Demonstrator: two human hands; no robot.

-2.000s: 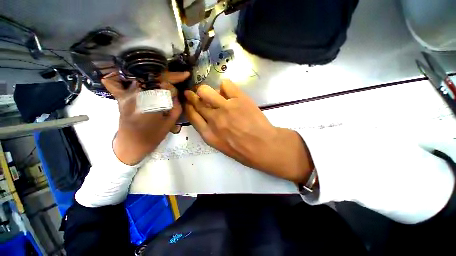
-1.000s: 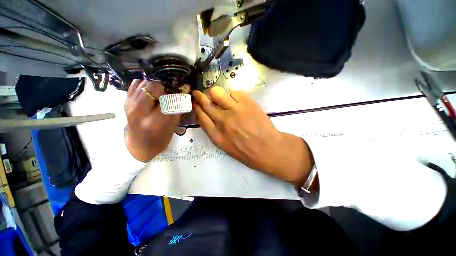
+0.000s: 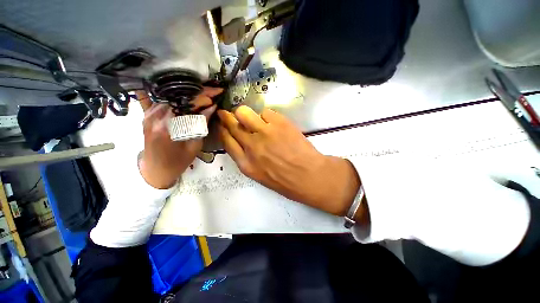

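A small black fabric piece (image 3: 214,125) lies mostly hidden between my hands at the needle area. My right hand (image 3: 273,155) has its thumb and fingertips pinched on its right side, just below the needle plate (image 3: 238,93). My left hand (image 3: 167,145) is on its left side, partly hidden behind the white ribbed tension knob (image 3: 189,127) and its dark discs. The presser foot area (image 3: 220,80) is just beyond my fingertips. How much fabric each hand grips is hidden.
A stack of black panels (image 3: 349,41) lies right of the needle. Red and black snips (image 3: 515,100) lie at the right edge. Black pouches (image 3: 50,124) are at the left, beside a pale grey bar (image 3: 56,155). Blue crates (image 3: 177,260) stand below the table.
The camera view has shifted back and forth. My left hand has changed its finger pose behind the knob. My right hand stays pinched near the needle.
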